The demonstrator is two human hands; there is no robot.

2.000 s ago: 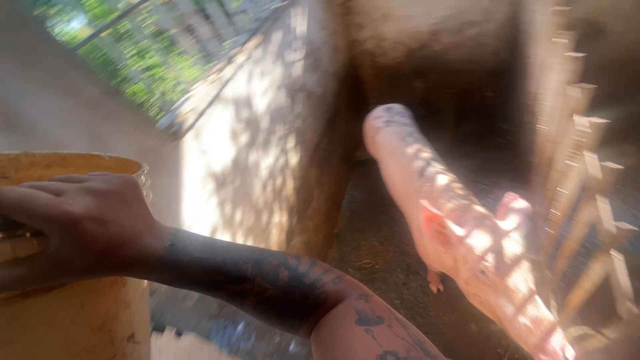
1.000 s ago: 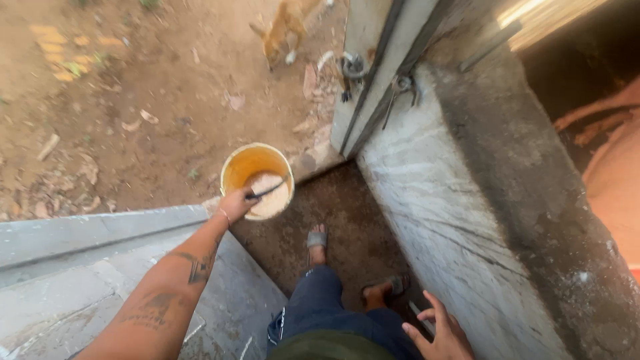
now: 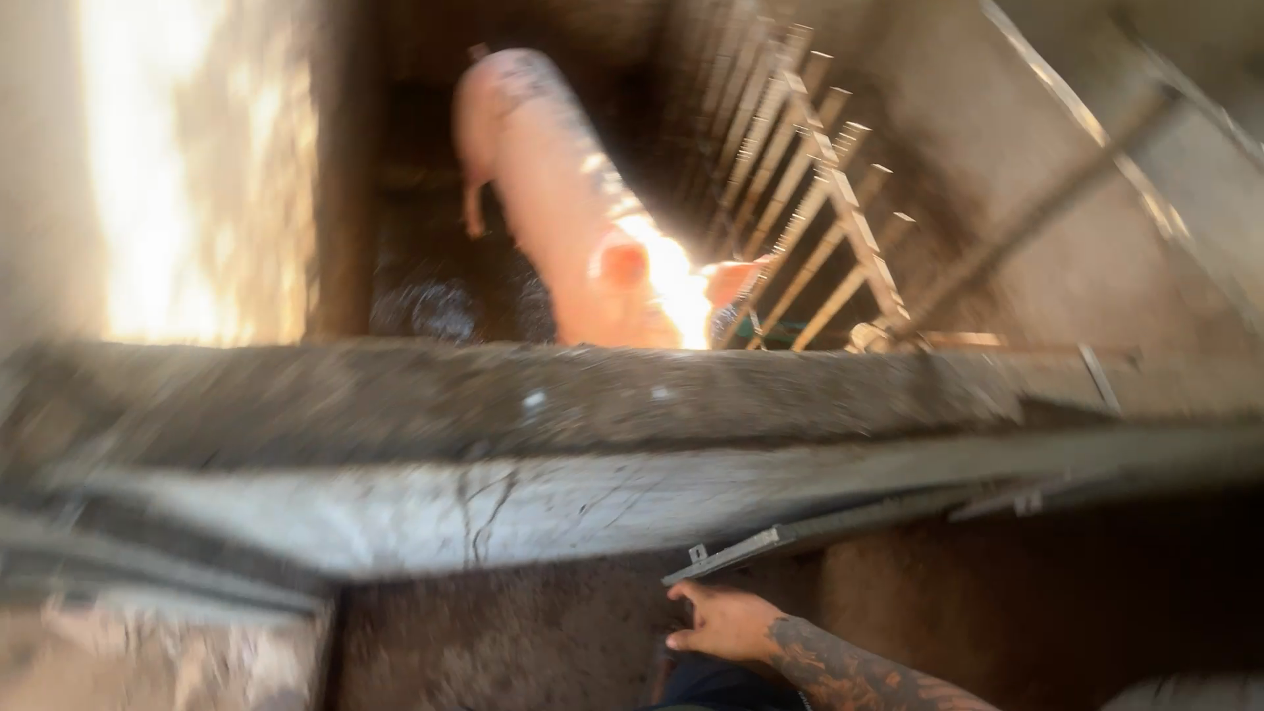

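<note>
My right hand (image 3: 726, 620), on a tattooed forearm coming from the lower right, is below the concrete wall with nothing seen in it. Its thumb and a finger are apart, and the upper fingertip lies close to the end of a narrow metal bar (image 3: 736, 555); blur hides whether they touch. My left hand is out of view. Beyond the wall stands a pink pig (image 3: 563, 178), its head partly hidden behind the wall top and one ear beside the slatted barrier (image 3: 839, 188).
The thick, rough top of the concrete wall (image 3: 592, 400) crosses the view. A sunlit wall (image 3: 197, 178) bounds the pen at left. A slanting pole (image 3: 1037, 212) stands at right. Dark ground (image 3: 504, 632) lies below, with a pale sill (image 3: 178, 563) at lower left.
The view has swung from the doorway to the pen. The yellow bucket, which my left hand reached into one second ago, and the orange animal outside are out of frame, as is my left hand.
</note>
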